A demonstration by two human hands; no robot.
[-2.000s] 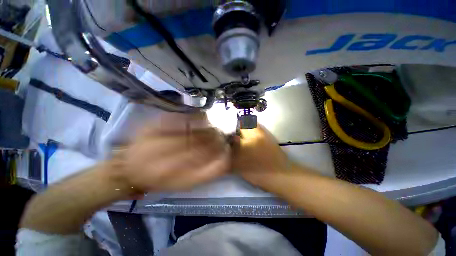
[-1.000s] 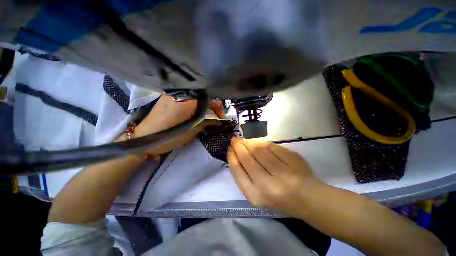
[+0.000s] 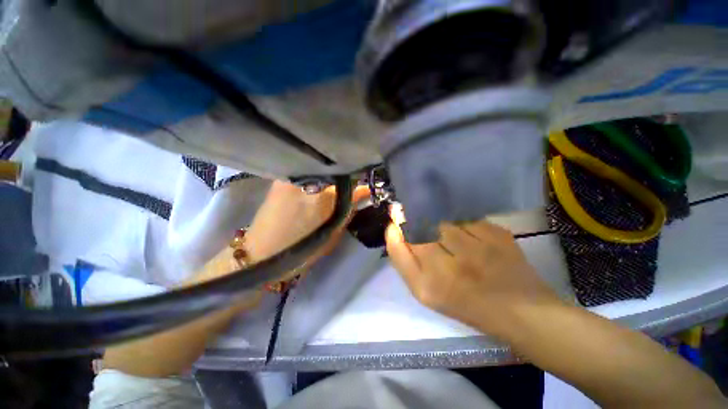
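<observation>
The pale garment panel [image 3: 319, 283] with dark seam strips lies under and left of the needle area. A small dark piece of it [image 3: 369, 226] shows between my hands. My left hand [image 3: 291, 216] is on the cloth left of the needle area, partly hidden behind a curved metal bar, its fingertips at the dark piece. My right hand [image 3: 471, 268] has its thumb and finger at the right edge of the dark piece, pinching it. The presser foot and needle are mostly hidden behind the machine's round fitting [image 3: 471, 160].
The white sewing machine head [image 3: 263, 104] with a blue stripe fills the top. Scissors with a yellow handle loop [image 3: 599, 212] and a green one lie at the right on dark herringbone scraps [image 3: 611, 272]. A grey measuring strip [image 3: 415, 354] edges the table.
The view has moved closer to the machine head, whose round fitting now covers the presser foot. My right fingers have changed from flat and extended to bent at the dark piece. My left hand stays on the cloth.
</observation>
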